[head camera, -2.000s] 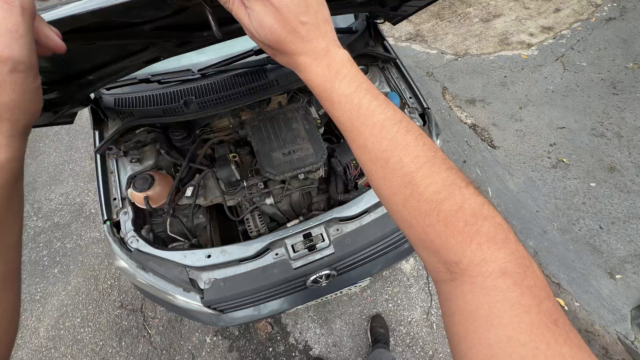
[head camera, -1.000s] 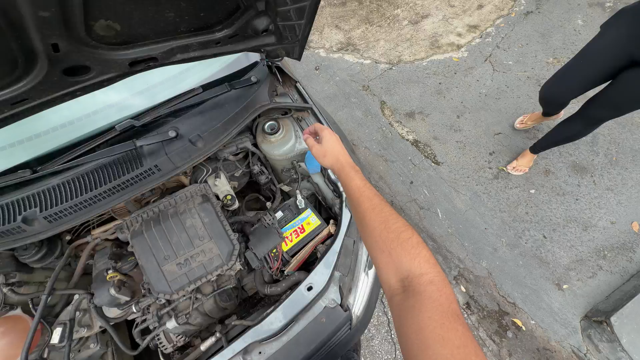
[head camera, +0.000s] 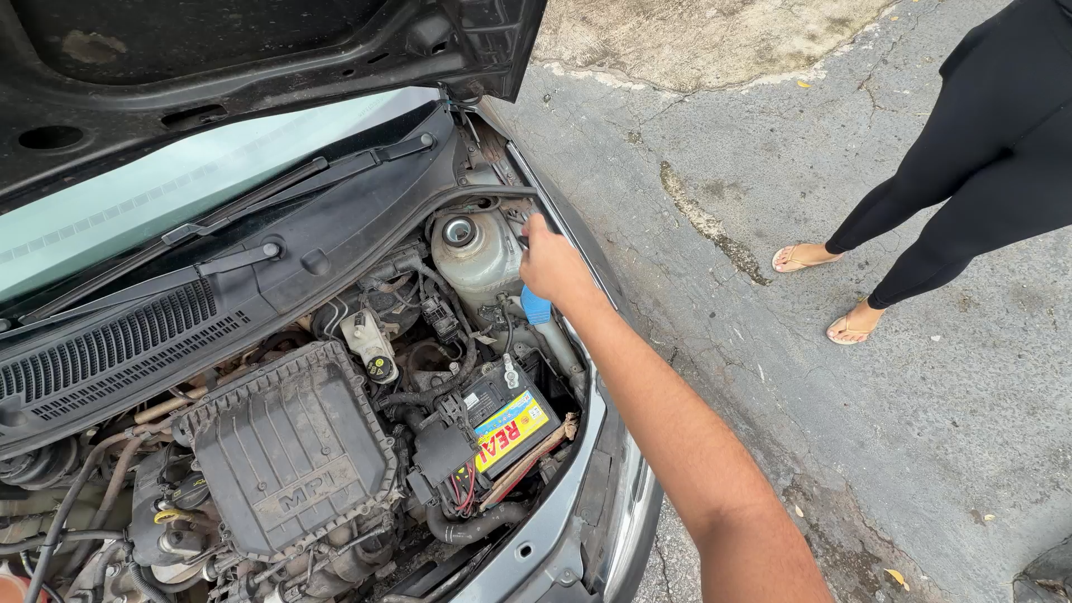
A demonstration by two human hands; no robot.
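Observation:
My right hand (head camera: 553, 260) reaches over the fender side of the engine bay, beside the strut tower (head camera: 476, 255). Its fingers are curled near a small dark piece, and whether they grip it cannot be told. Just below the hand is a blue cap (head camera: 536, 306) on a pale filler neck. Nearer the front sits the car battery (head camera: 507, 419) with a yellow and red label and a cable terminal on top. The ribbed plastic engine cover (head camera: 289, 452) lies to the left. My left hand is out of view.
The raised hood (head camera: 251, 59) hangs over the windshield (head camera: 151, 193) and wiper arms (head camera: 226, 205). A person in black leggings (head camera: 963, 159) and sandals stands on the pavement at the right. The front fender (head camera: 624, 502) edges the bay.
The view has swung toward the battery side since two seconds ago. My left hand has left the view. My right hand, earlier up at the hood, is now down beside the strut tower.

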